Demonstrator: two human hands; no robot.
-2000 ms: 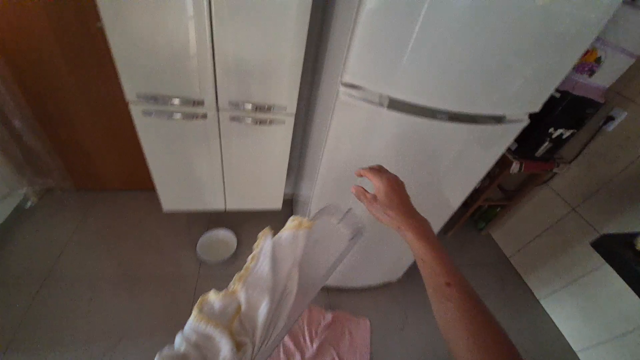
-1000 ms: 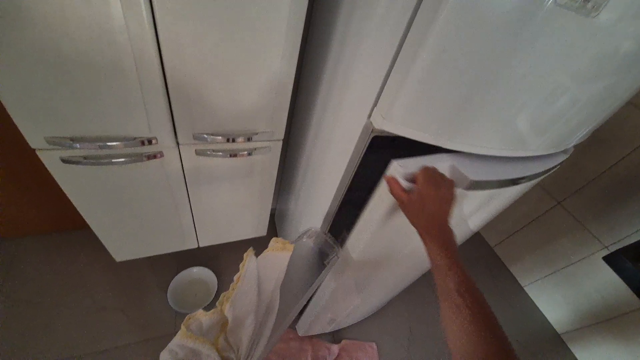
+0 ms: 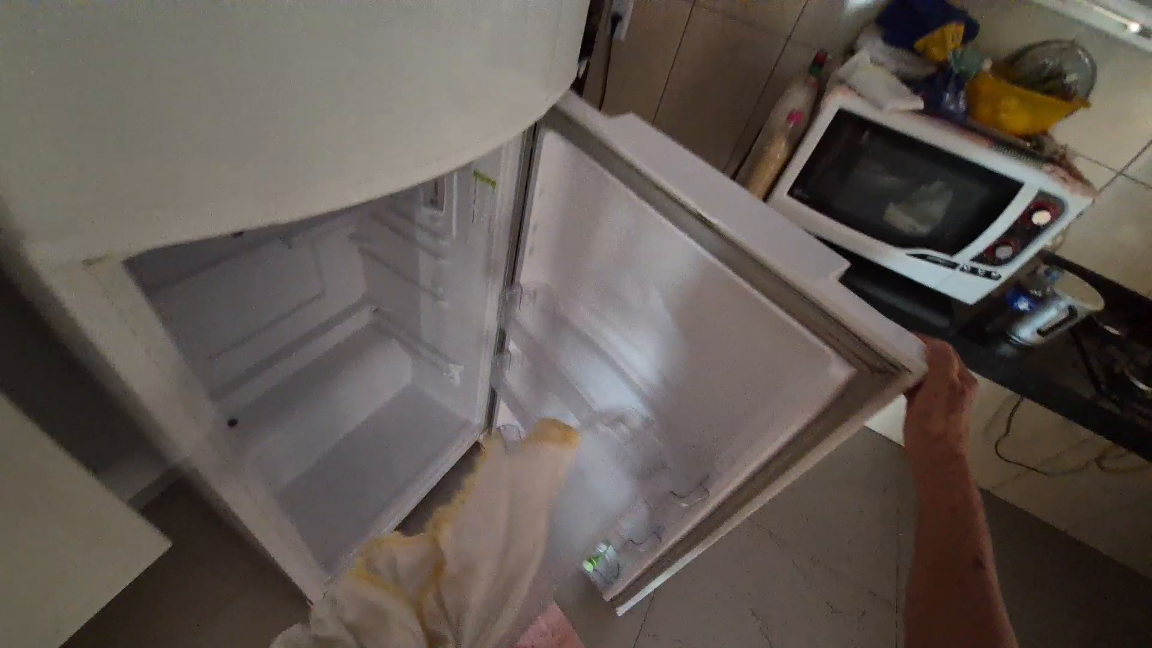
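My right hand [image 3: 940, 382] grips the outer corner of the refrigerator's lower door [image 3: 693, 270], which stands wide open at the right. The refrigerator compartment [image 3: 342, 423] shows bare white walls with shelf ridges and no shelves in them. A white cloth with a yellow edge [image 3: 468, 540] hangs at the bottom centre, in front of the door's lower part. A clear plastic piece beside the cloth is blurred and hard to make out. My left hand is not visible; the cloth may cover it. A small green item [image 3: 594, 562] lies low in the door.
A white countertop oven [image 3: 909, 189] stands on the dark counter at the right, with a yellow bowl [image 3: 1026, 99] on top. Bottles [image 3: 778, 148] lean beside it. A metal mug [image 3: 1044, 310] stands near the stove. A white cabinet [image 3: 63, 531] is at the left, and pink cloth [image 3: 551, 630] lies on the floor.
My right hand was apart from the door, then held its upper edge as it stood slightly ajar; now the door is wide open. The view has shifted closer and to the right.
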